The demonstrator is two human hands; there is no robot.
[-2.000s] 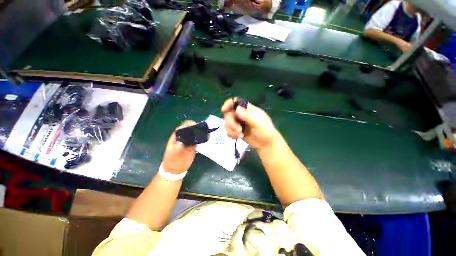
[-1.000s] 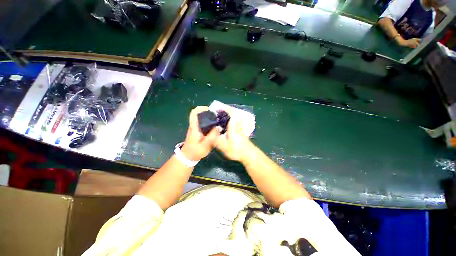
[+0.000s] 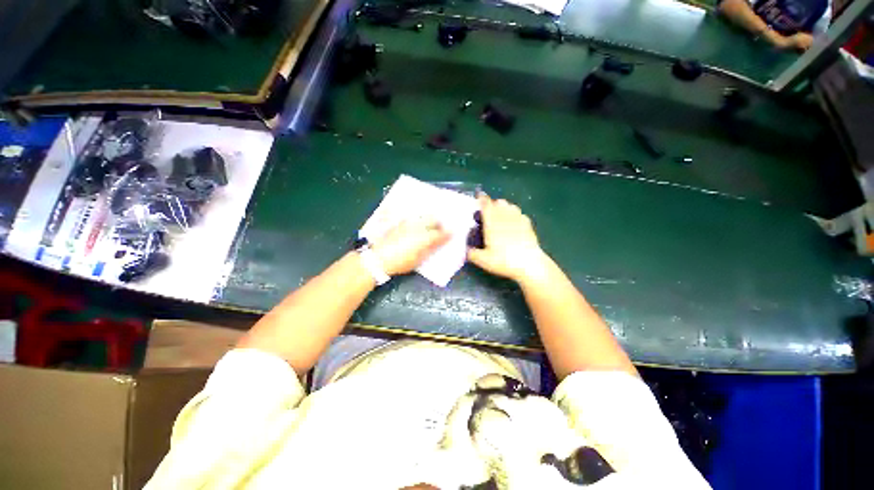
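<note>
A stack of white sheets (image 3: 400, 203) lies on the glossy green bench in front of me, with a clear plastic edge showing beyond it. My left hand (image 3: 412, 246) rests on the sheets, fingers pointing right; nothing shows in it. My right hand (image 3: 504, 239) is at the right edge of the sheets, its fingers around a small black item (image 3: 474, 231), which looks like the power adapter. Most of that item is hidden by the fingers. A small dark bit also shows at the left edge of the sheets, beside my left wrist.
Bagged adapters (image 3: 144, 196) lie on a printed white board (image 3: 213, 251) at left. Loose black adapters (image 3: 497, 119) are scattered on the belt beyond the bench. A wood-edged table (image 3: 144, 98) is upper left, a carton (image 3: 62, 421) lower left, a blue bin (image 3: 771, 431) lower right. A person's arms (image 3: 771, 33) show upper right.
My hands were together around the adapter over the sheets. They have parted: the left now lies on the sheets, the right has moved to their right edge with the black item. The view has shifted.
</note>
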